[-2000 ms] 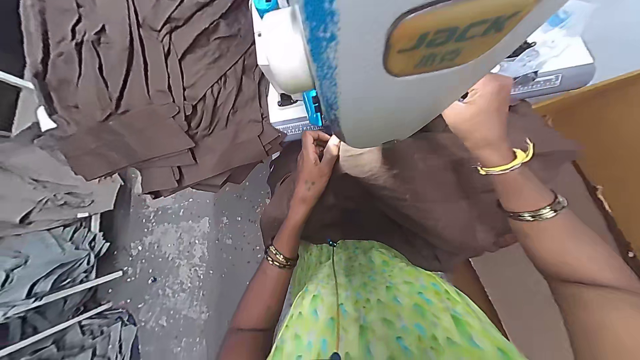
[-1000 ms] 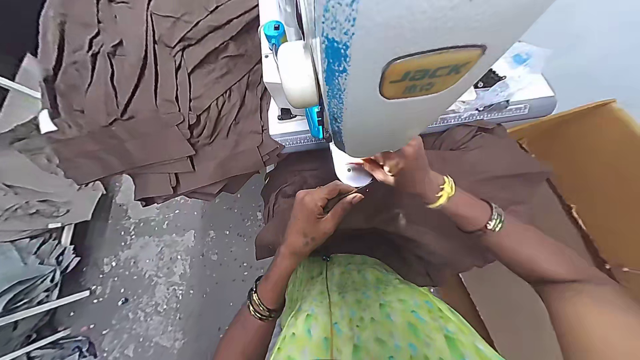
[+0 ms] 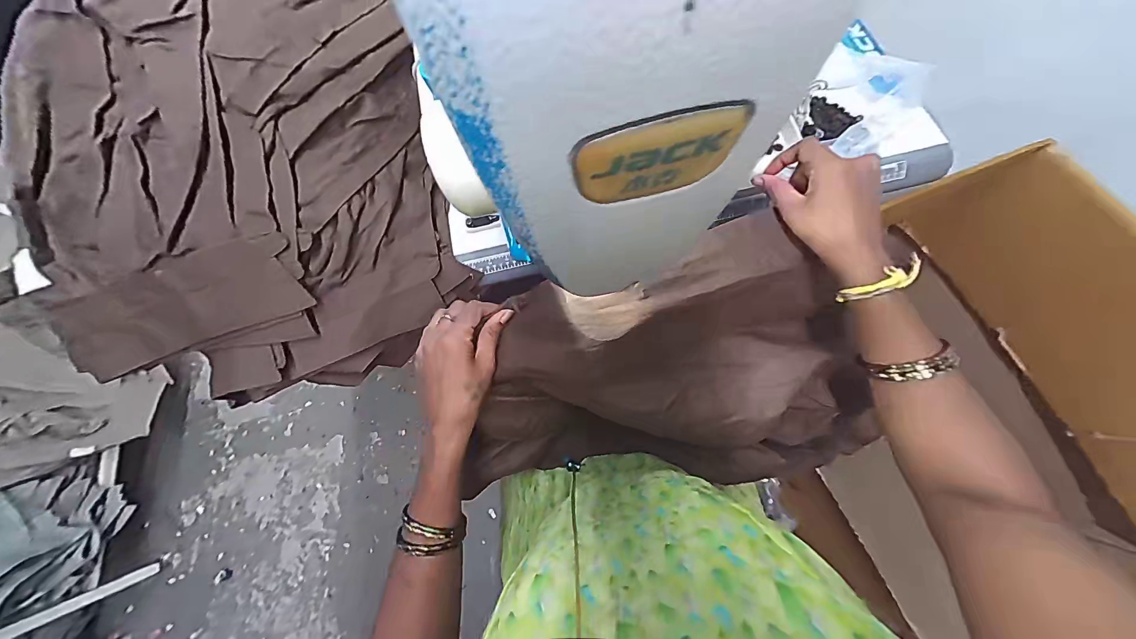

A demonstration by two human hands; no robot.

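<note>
A white and blue Jack sewing machine (image 3: 621, 80) fills the top middle, its head over a brown fabric piece (image 3: 674, 373) that drapes down to my lap. My left hand (image 3: 457, 355) pinches the edge of this fabric between thumb and fingers, left of the machine head. To the right of the head, my right hand (image 3: 825, 200) is raised above the machine bed, thumb and forefinger together near several small dark buttons (image 3: 830, 117). Whether something tiny sits between those fingertips I cannot tell. The needle area is hidden behind the head.
Stacked brown fabric pieces (image 3: 204, 177) lie at the upper left. Grey fabric pieces (image 3: 71, 417) are at the left edge, near a pale rod (image 3: 80, 603). An open cardboard box (image 3: 1038, 293) stands at the right. A plastic bag (image 3: 896, 80) rests on the machine bed.
My right hand has moved from beside the machine's needle area up and right to the buttons. My left hand has shifted left along the fabric. The white round part visible under the head is out of sight.
</note>
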